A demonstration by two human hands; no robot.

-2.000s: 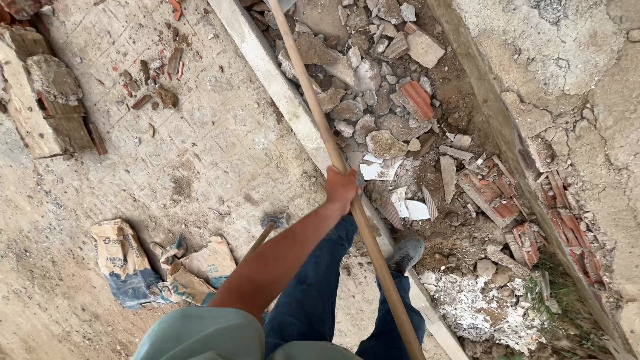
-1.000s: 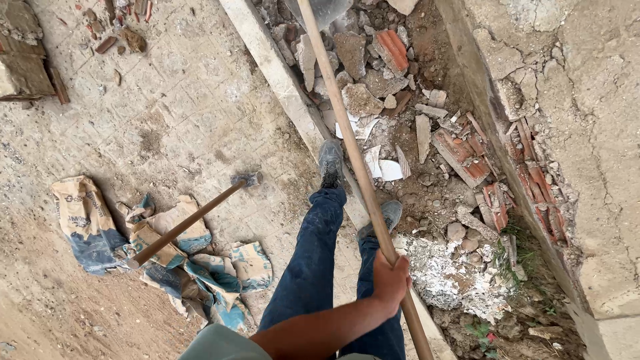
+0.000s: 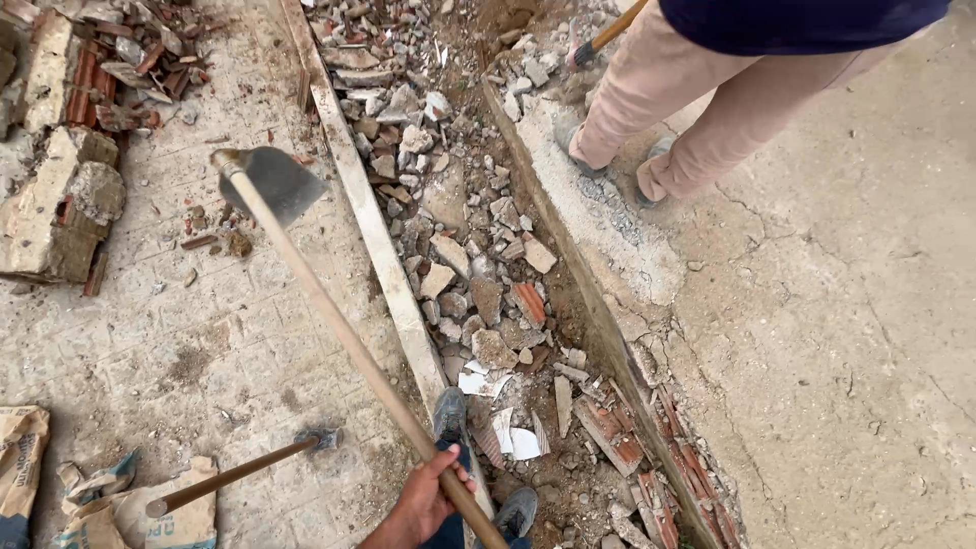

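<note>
My left hand [image 3: 431,492], low in the head view, is closed around the wooden handle of a hoe [image 3: 335,316]. The handle slants up and left to a broad grey metal blade [image 3: 278,183], which is over the paving left of the concrete curb [image 3: 381,255]. The handle's lower end runs out of the frame at the bottom. My right hand is out of view. Below and left of the hoe handle, a sledgehammer [image 3: 236,473] has its head on the paving and its wooden handle over torn paper sacks [image 3: 179,522].
Concrete and brick rubble [image 3: 488,297] fills the trench between the curb and a cracked slab [image 3: 793,305]. My shoes are at the curb and trench. Another person [image 3: 686,99] stands on the slab by a wooden-handled tool [image 3: 610,30]. Broken masonry blocks [image 3: 57,206] lie left.
The hoe blade, partly visible over the rubble at the top edge a second ago, is now left of the curb. The view has shifted, and another person is now in it.
</note>
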